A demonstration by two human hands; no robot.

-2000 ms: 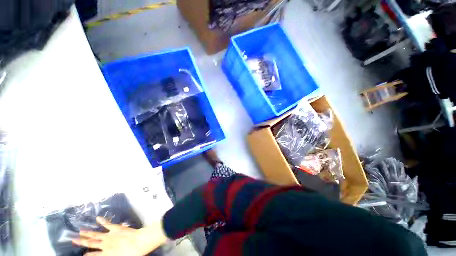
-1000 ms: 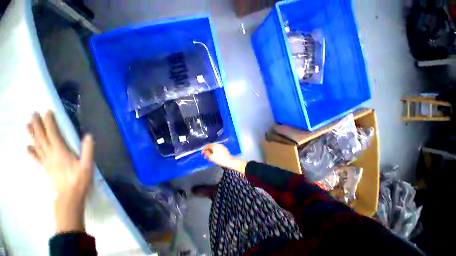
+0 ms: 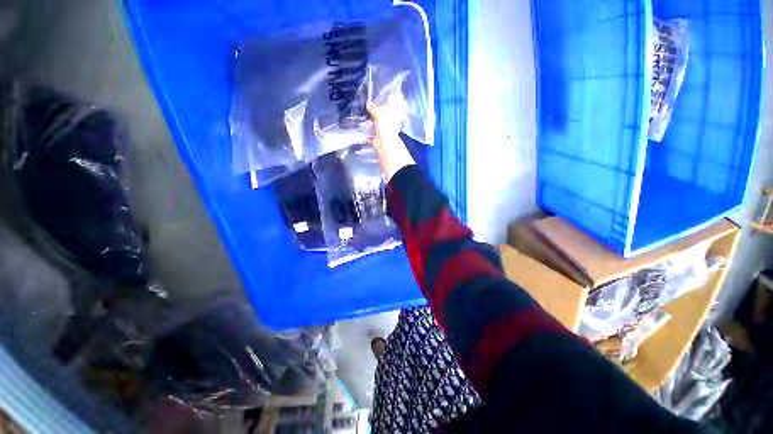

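A packed dark garment in a clear bag with large black lettering [image 3: 292, 80] lies on top in the near blue bin [image 3: 212, 153]. Its film is creased around my right hand [image 3: 377, 127], which reaches in from the lower right and grips the bag near its lower right part; the fingertips are partly lost in glare. Below it, more packed dark garments [image 3: 356, 203] with small white stickers lie in the same bin, partly covered by the top bag. My left hand is not in view.
A second blue bin [image 3: 585, 119] with a printed bag [image 3: 668, 80] stands at right. Below it is an open carton [image 3: 551, 275] of plastic-wrapped goods. Dark bagged bundles [image 3: 72, 169] lie at left. The white table's edge [image 3: 34, 394] shows at lower left.
The view has moved closer over the near bin. My right hand has gone from the bin's near edge onto the top bag, whose film is now creased. My left hand has left the view.
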